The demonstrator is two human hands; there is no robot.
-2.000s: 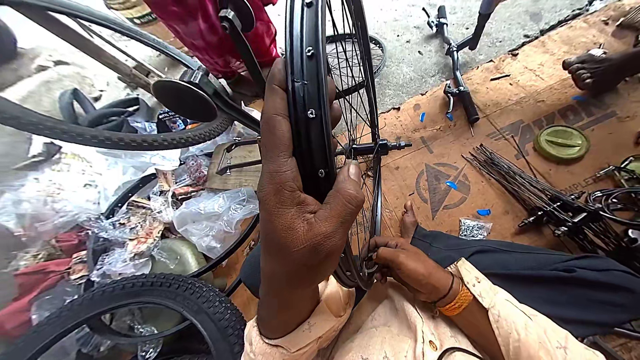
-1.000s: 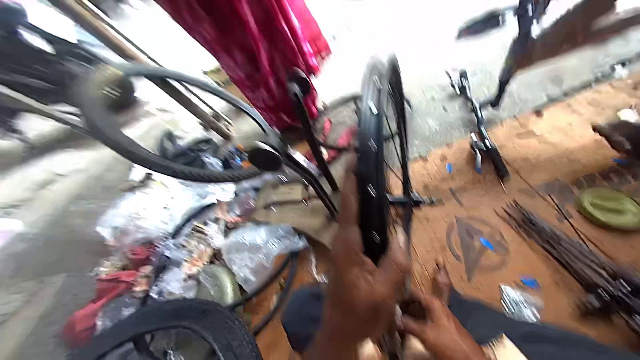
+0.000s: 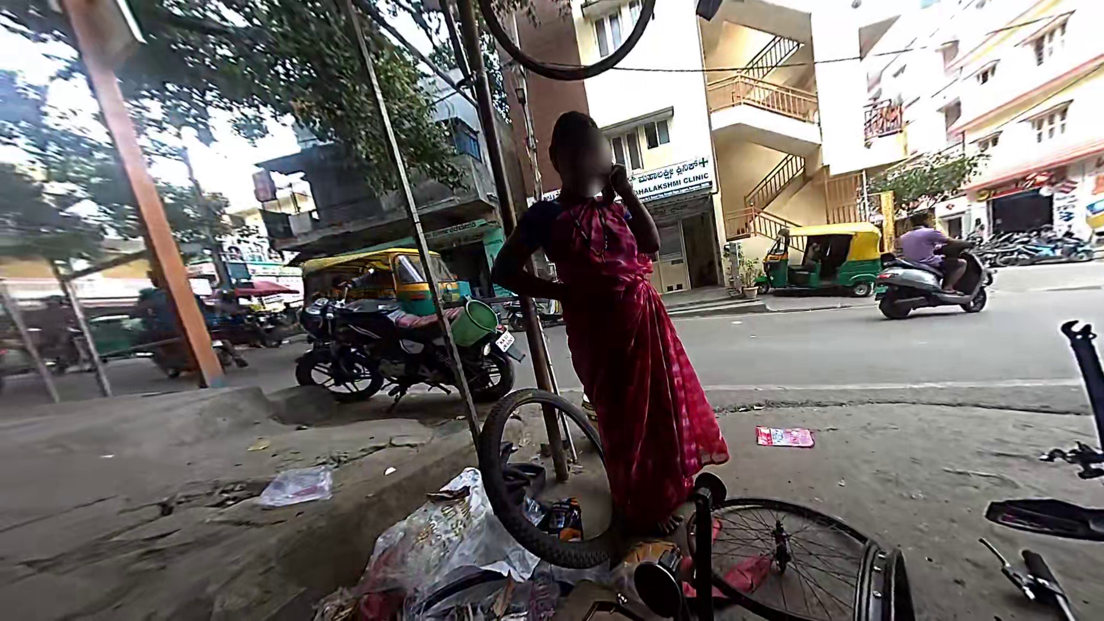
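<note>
Neither of my hands shows in the head view now. At the bottom right of centre, the black rim of a bicycle wheel rises into the view, its lower part cut off by the frame edge. Behind it a spoked wheel lies on the ground. A black tyre stands upright against a metal pole. Part of a black bicycle crank and stem-like tube stands just left of the spoked wheel.
A person in a red garment stands by the pole. Plastic bags and litter lie below the tyre. Handlebar parts are at the lower right. Beyond are a parked motorcycle, auto rickshaws and a scooter with rider.
The view has swung up from the work area to the street. Both hands, earlier at the upright wheel, are out of sight.
</note>
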